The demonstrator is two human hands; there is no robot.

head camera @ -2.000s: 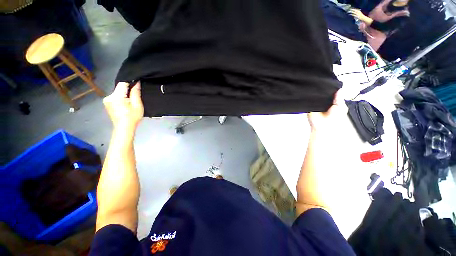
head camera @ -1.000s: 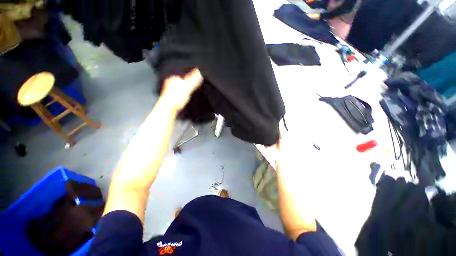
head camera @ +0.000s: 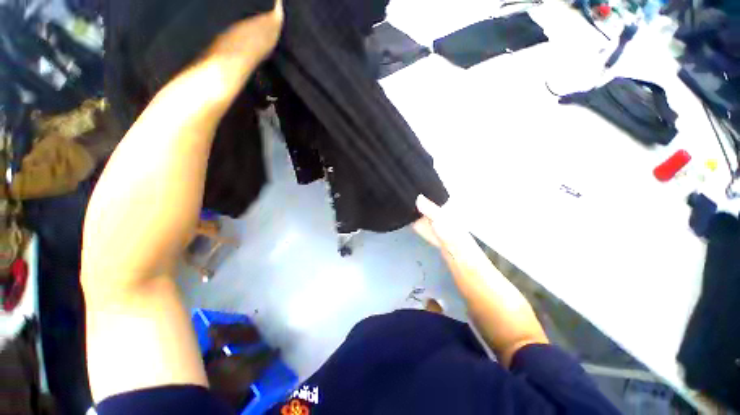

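Note:
A black garment (head camera: pixel 365 154) hangs in front of me from the top of the view, with white stitch marks along one edge near its lower left. My right hand (head camera: pixel 430 220) holds the garment's lower right corner between thumb and fingers. My left hand (head camera: pixel 264 26) is raised high at the top of the view against the dark cloth. Its fingers are mostly hidden, so its grip cannot be made out. More dark cloth (head camera: pixel 235 162) hangs on the left, behind my left arm.
A white table (head camera: pixel 519 154) on the right bears dark fabric pieces (head camera: pixel 491 39), a black pouch (head camera: pixel 629 109), a red cylinder (head camera: pixel 672 165) and black cloth (head camera: pixel 714 308). A blue crate (head camera: pixel 272 385) and a wooden stool (head camera: pixel 207 243) stand on the grey floor. Brown cloth (head camera: pixel 53 166) lies at the left.
My left hand has moved up to the top of the view. My right hand stays at the lower corner. The view has turned, and the garment's edge with white stitch marks now shows.

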